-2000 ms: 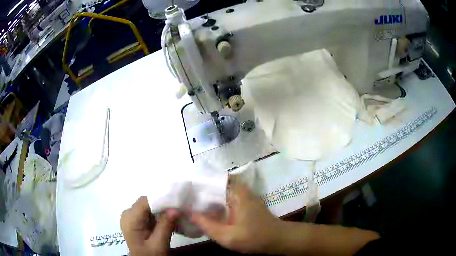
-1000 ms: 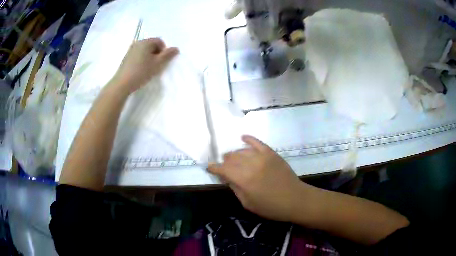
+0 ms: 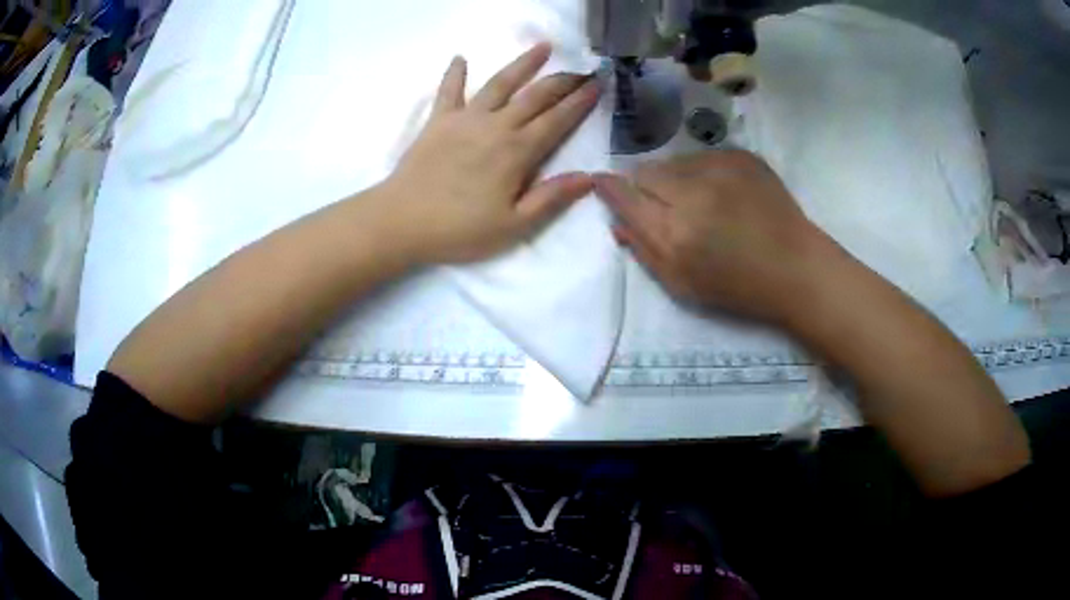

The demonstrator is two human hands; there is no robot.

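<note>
A white fabric panel [image 3: 552,299] lies on the table with its edge at the presser foot [image 3: 625,88] and a pointed corner towards the front edge. My left hand [image 3: 475,170] lies flat on the panel with fingers spread, left of the needle. My right hand [image 3: 716,229] is at the panel's right edge just in front of the needle plate [image 3: 645,127], its thumb and fingers close together at the edge. Whether it pinches the fabric is hard to tell. The panel's far part is hidden by my left hand and the machine head.
A stack of off-white pieces [image 3: 868,129] lies right of the needle, with cream scraps [image 3: 1033,252] beyond it. Curved white pieces [image 3: 211,100] lie at the far left. A plastic bag [image 3: 53,223] is beside the table. A ruler [image 3: 692,373] runs along the front edge.
The panel has moved from the front left of the table to the needle. My left hand has moved right and flattened on it. My right hand has moved up beside the needle plate.
</note>
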